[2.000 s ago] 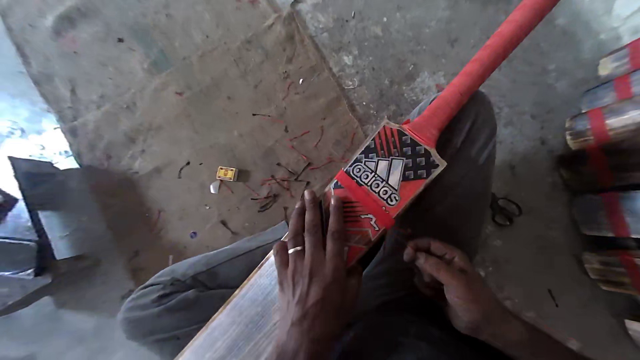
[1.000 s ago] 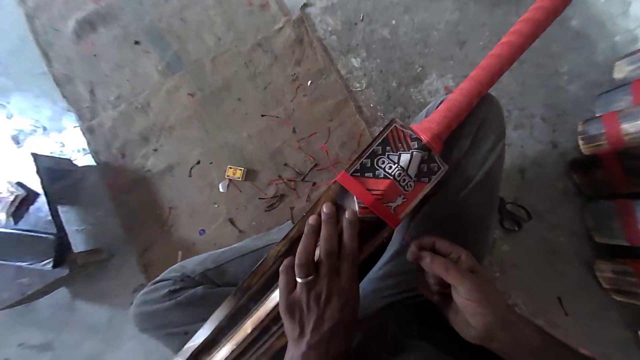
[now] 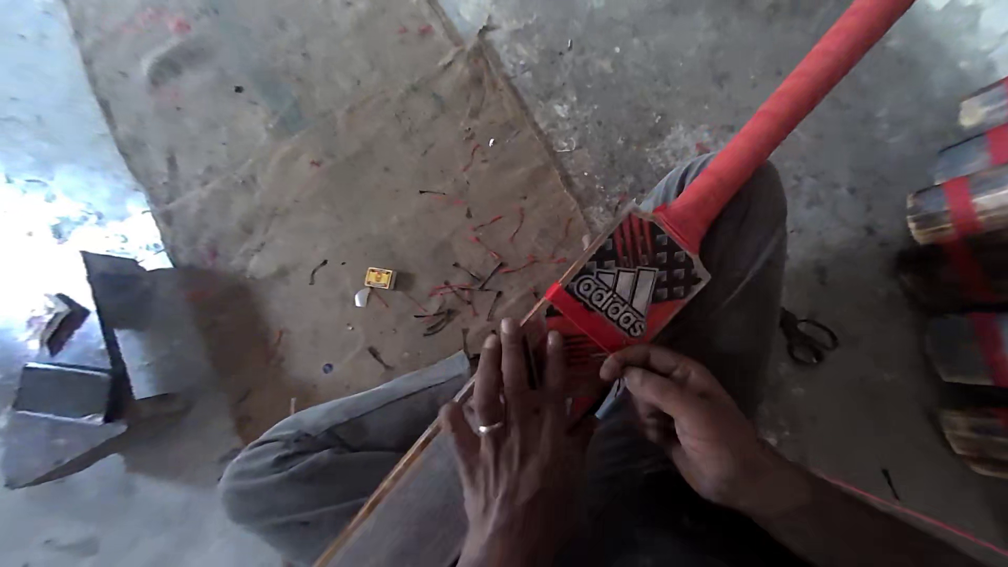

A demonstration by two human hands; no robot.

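A cricket bat lies diagonally across the person's legs, its red-wrapped handle (image 3: 787, 114) at upper right. An adidas sticker (image 3: 622, 291) covers the blade's shoulder, with a red band (image 3: 587, 319) across it. My left hand (image 3: 520, 441) rests on the blade (image 3: 417, 504) below the band, fingers extended and a ring on one. At the band's lower right end, my right hand (image 3: 685, 413) has its thumb and index finger pinched on a small thin item, mostly hidden by the fingers. The blade's lower end is out of view.
Dark scissors (image 3: 809, 339) lie right of the knee. Several bats or blades with red bands (image 3: 961, 209) line the right edge. A matchbox (image 3: 379, 278) and red and black thread scraps (image 3: 465, 291) lie on the brown mat (image 3: 331, 189). Dark boxy items (image 3: 63, 391) stand at left.
My right hand has moved from beside the bat to the red band's lower right end. The bat has been tilted and turned under my left hand, which stays on the blade.
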